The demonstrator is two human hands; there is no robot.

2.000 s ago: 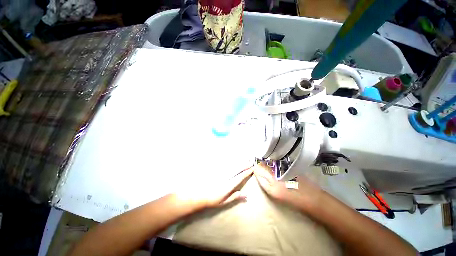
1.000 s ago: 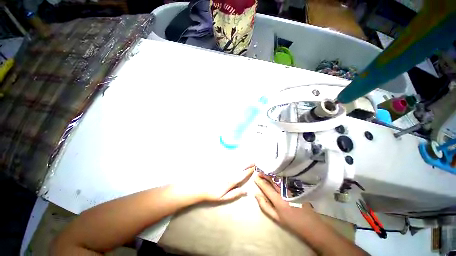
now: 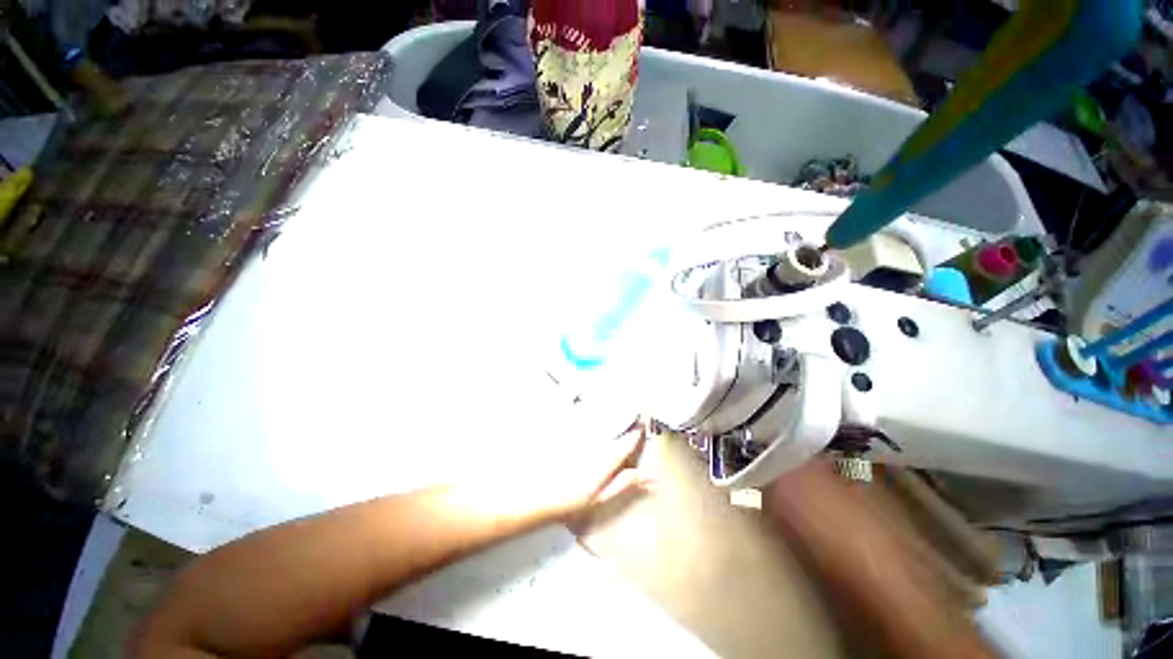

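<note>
The beige garment panel [image 3: 695, 547] lies under the front of the white sewing machine [image 3: 952, 373], and part of it is bunched at the right under the machine arm. My left hand [image 3: 598, 483] rests on the panel's left edge, its fingertips by the needle area, washed out by the lamp. I cannot tell if it pinches the cloth. My right hand [image 3: 804, 496] is blurred and partly hidden behind the machine head, on the right part of the panel. Its fingers cannot be made out.
A teal post [image 3: 952, 129] rises over the machine. A light-blue flat piece [image 3: 615, 315] is left of the head. Plaid cloth under plastic [image 3: 129, 258] is at left. A grey trough [image 3: 823, 97] with a patterned bag [image 3: 585, 77] is behind. A blue spool rack [image 3: 1093, 386] is at right.
My right hand has moved right, away from the needle, and the panel has swung right and bunched up. The red-handled tool no longer shows. My left hand stays near the needle.
</note>
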